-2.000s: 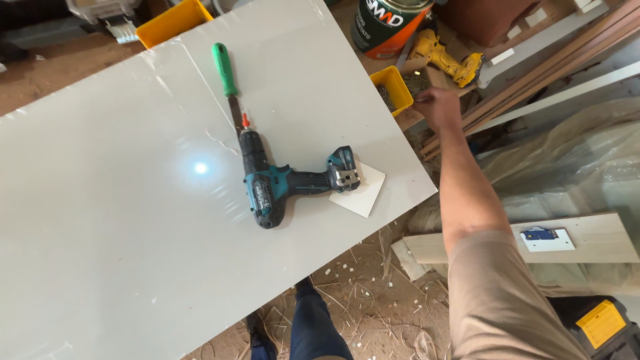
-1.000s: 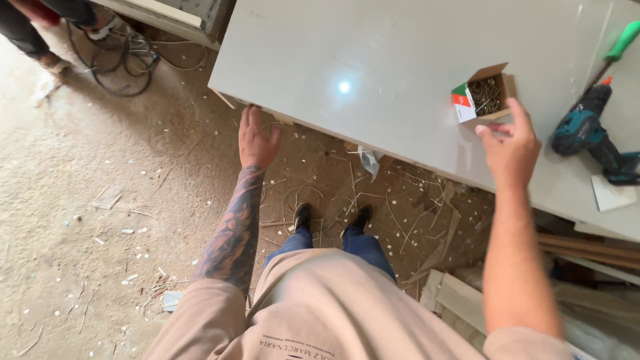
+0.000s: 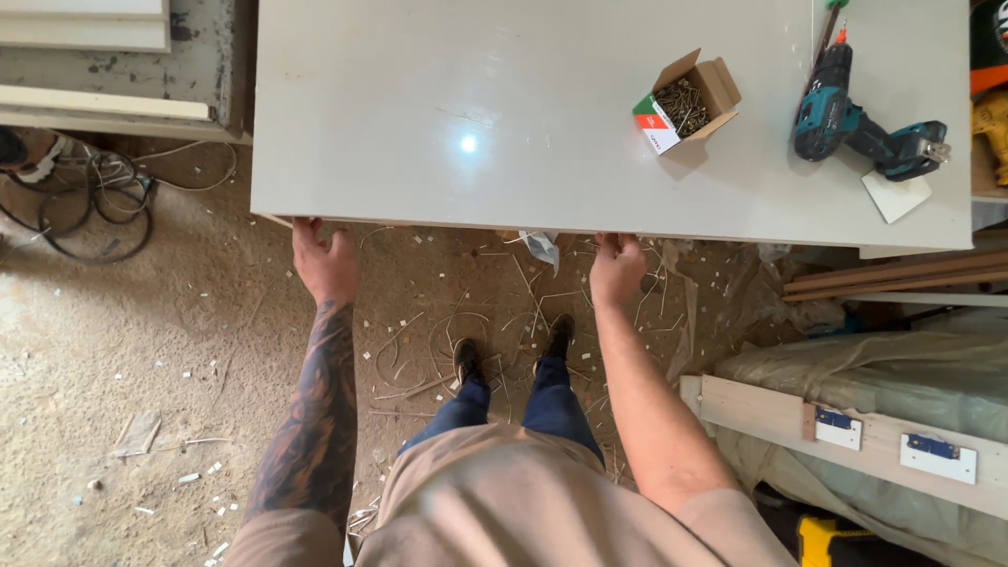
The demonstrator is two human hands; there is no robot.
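My left hand (image 3: 324,264) is at the near edge of a white panel tabletop (image 3: 394,157), close to its left corner, with the fingertips hidden under the edge. Further right, my right hand (image 3: 618,268) is at the same edge, its fingertips also partly out of sight. Whether either hand grips the panel cannot be told. On the panel stands an open cardboard box (image 3: 661,126) full of screws (image 3: 683,106). To its right lies a teal and black cordless drill (image 3: 827,118) with its battery end over a small white square (image 3: 896,195). A green-handled tool (image 3: 828,31) lies beside the drill's tip.
At the upper left is a worn bench (image 3: 213,63) with white boards (image 3: 87,24). Cables (image 3: 118,205) lie on the floor beside another person's foot (image 3: 43,161). Scraps litter the floor. At right are wood strips (image 3: 906,274) and plastic-wrapped material (image 3: 850,362).
My right hand has left the screw box and come down to the panel's near edge. Two seconds ago it was by the yellow bin at the right, and no screw box stood on the panel.
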